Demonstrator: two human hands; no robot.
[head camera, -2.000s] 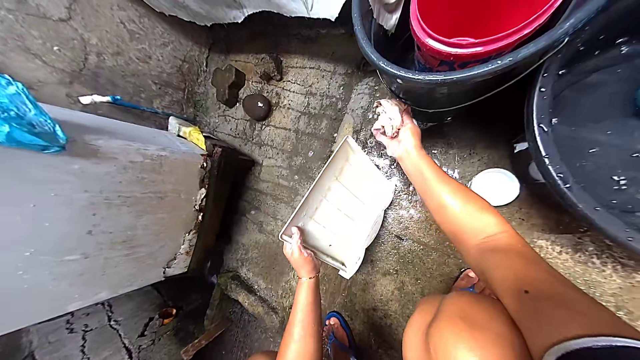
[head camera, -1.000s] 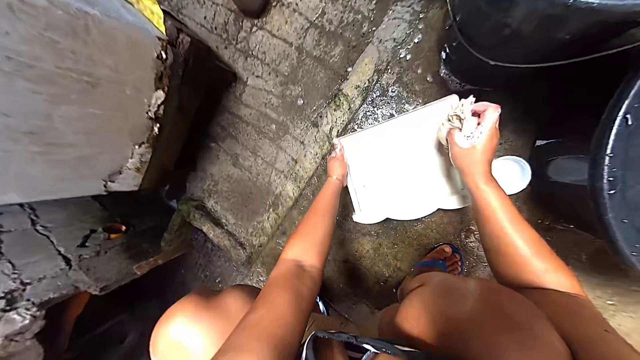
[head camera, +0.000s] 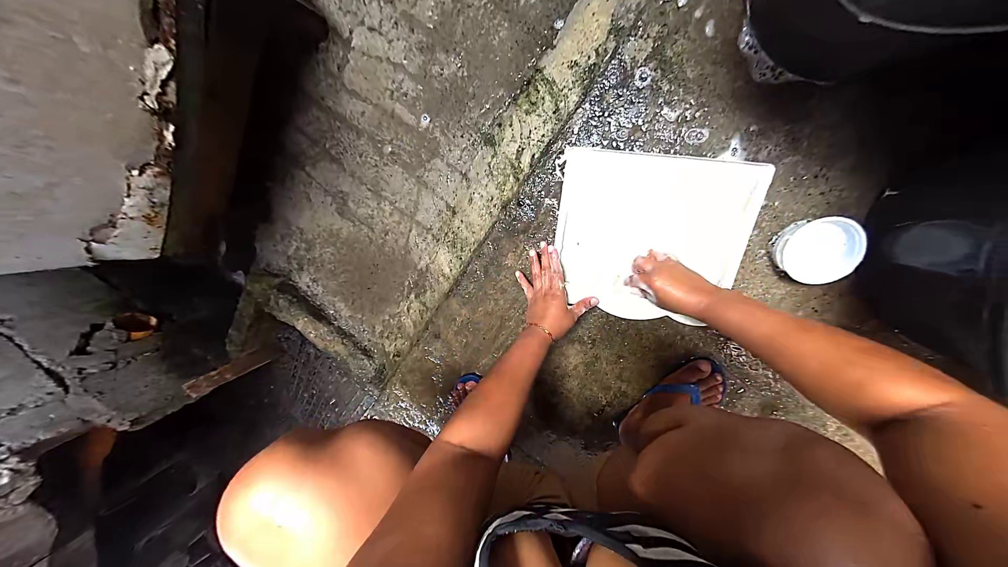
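A white plastic tray or drawer-like panel (head camera: 661, 213) lies on the wet concrete floor in front of me, its lower edge wavy. My left hand (head camera: 551, 295), fingers spread, rests on its lower left corner. Near the lower edge, my right hand (head camera: 665, 282) is closed on a soapy, pale wad pressed to the white surface; most of the wad is hidden under the fingers. Whether it is cloth or a sponge I cannot tell.
A small white round container (head camera: 823, 250) stands right of the panel. Dark tubs (head camera: 866, 39) fill the upper right. A raised concrete ledge (head camera: 504, 165) runs diagonally on the left, near a broken-edged grey slab (head camera: 71, 134). My sandalled foot (head camera: 685, 386) is close below the panel.
The white panel was held tilted and is now flat on the floor. My left hand has gone from gripping its edge to lying spread on its corner. My right hand has moved down towards the wavy edge.
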